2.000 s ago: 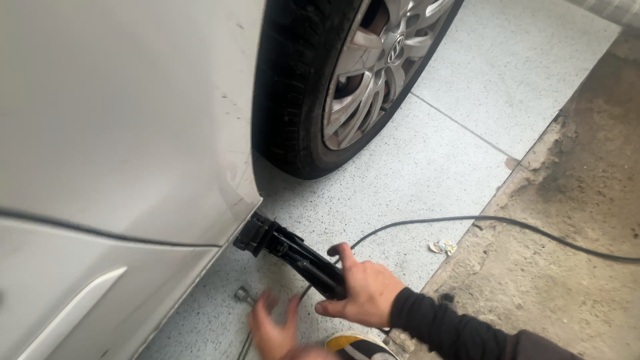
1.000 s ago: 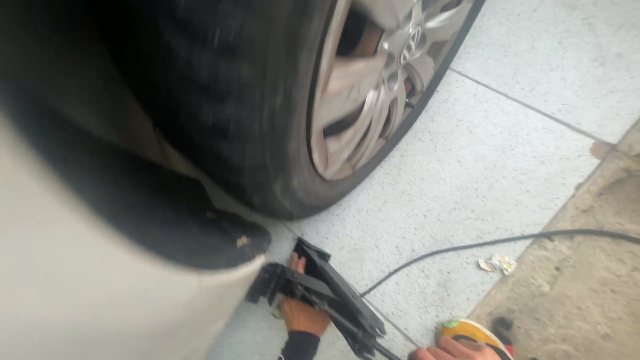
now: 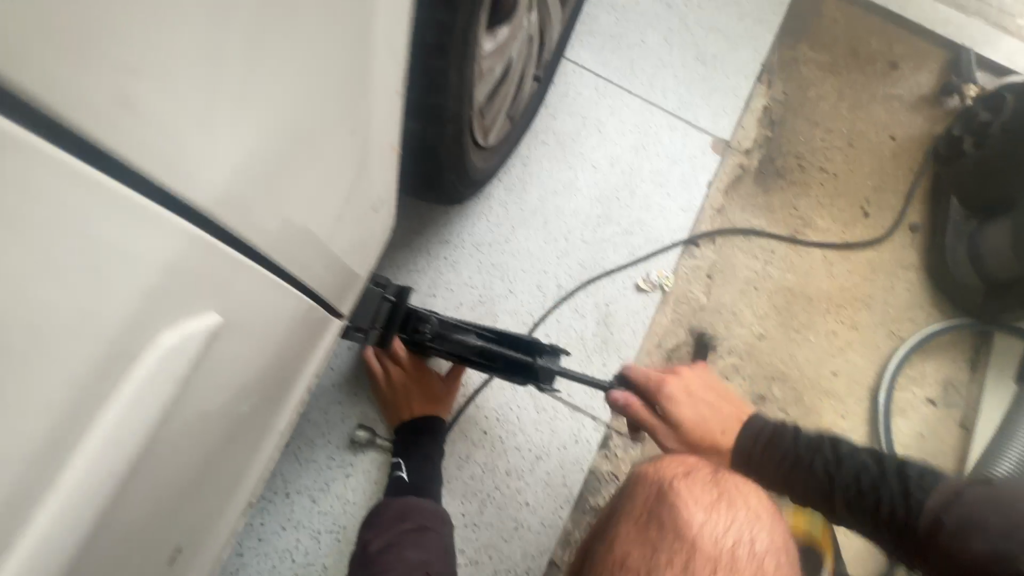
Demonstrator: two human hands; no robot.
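Note:
A black scissor jack (image 3: 480,344) lies at the lower edge of a light-coloured car body (image 3: 240,160), its head end at the sill. My left hand (image 3: 412,384) is on the jack's near side close to that head end, fingers against it and partly hidden. My right hand (image 3: 688,404) is closed around the end of the jack's screw rod (image 3: 588,378). The car's wheel (image 3: 488,104) stands beyond the jack. Near my left wrist, a metal socket-ended tool (image 3: 370,437) lies on the speckled floor, partly hidden by the sleeve.
A dark cable (image 3: 720,233) runs across the floor under the jack. Crumpled litter (image 3: 656,281) lies by the edge between speckled flooring and rough concrete (image 3: 800,304). A black machine (image 3: 980,208) and a grey hose (image 3: 884,384) are at the right. A yellow object (image 3: 812,532) is below.
My right hand has come onto the end of the jack's rod; two seconds ago it was around the jack's body. My left hand, then off the jack, is now against it.

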